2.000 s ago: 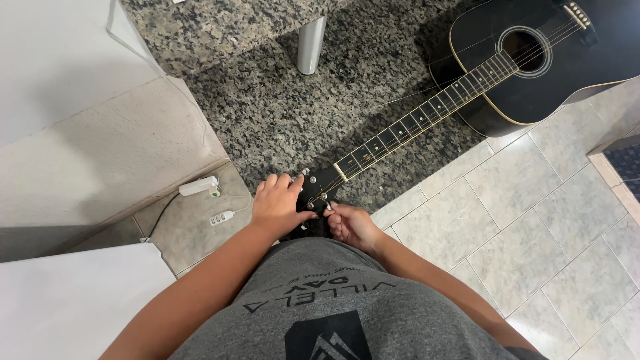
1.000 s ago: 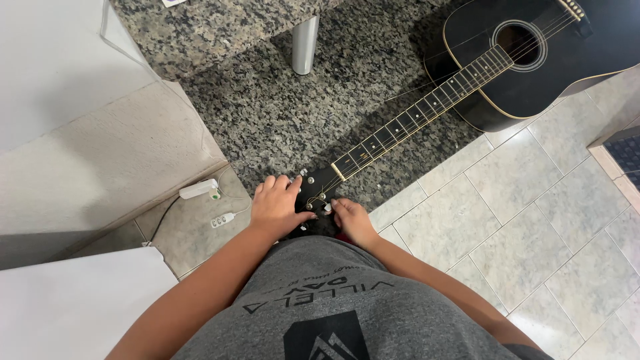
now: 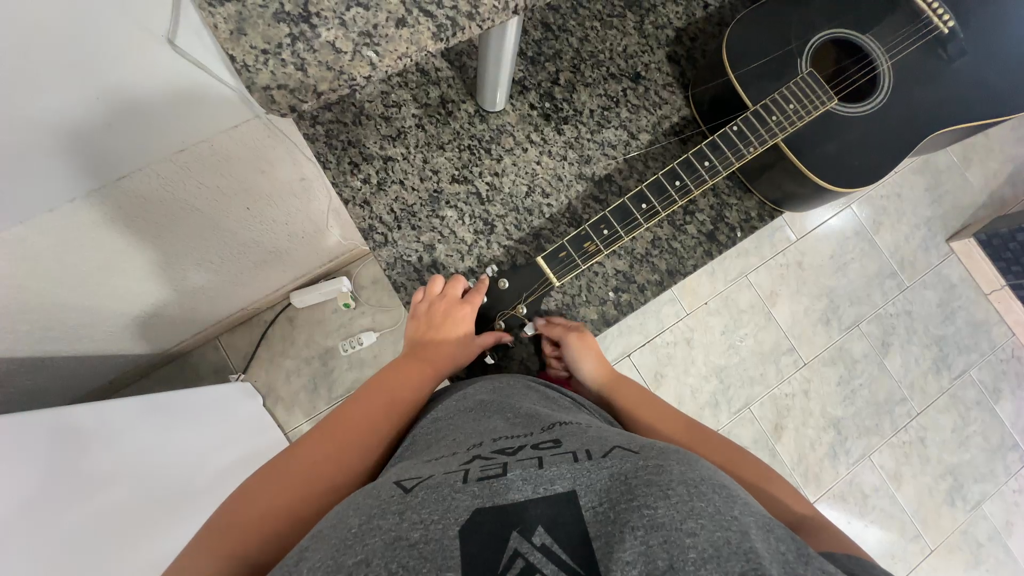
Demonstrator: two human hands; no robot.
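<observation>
A black acoustic guitar (image 3: 912, 104) lies face up on a speckled granite surface, its neck (image 3: 680, 184) slanting down to the headstock (image 3: 512, 294) near my body. My left hand (image 3: 448, 324) rests over the headstock's left side, thumb and fingers spread on it. The fingers of my right hand (image 3: 570, 352) pinch a pale tuning peg (image 3: 530, 328) on the headstock's right edge. Strings run along the neck and curl around the metal posts. A loose string end sticks out beside the guitar body. Part of the headstock is hidden under my left hand.
A metal leg (image 3: 498, 68) stands on the granite (image 3: 416, 176) below a raised granite slab (image 3: 320, 48). White power strips (image 3: 320, 293) and cords lie on the tiled floor at left, by a wall. A white surface (image 3: 128, 480) is at lower left; floor tiles (image 3: 816, 320) spread at right.
My left hand stays on the headstock throughout. The fingers of my right hand have shifted slightly around the tuning peg.
</observation>
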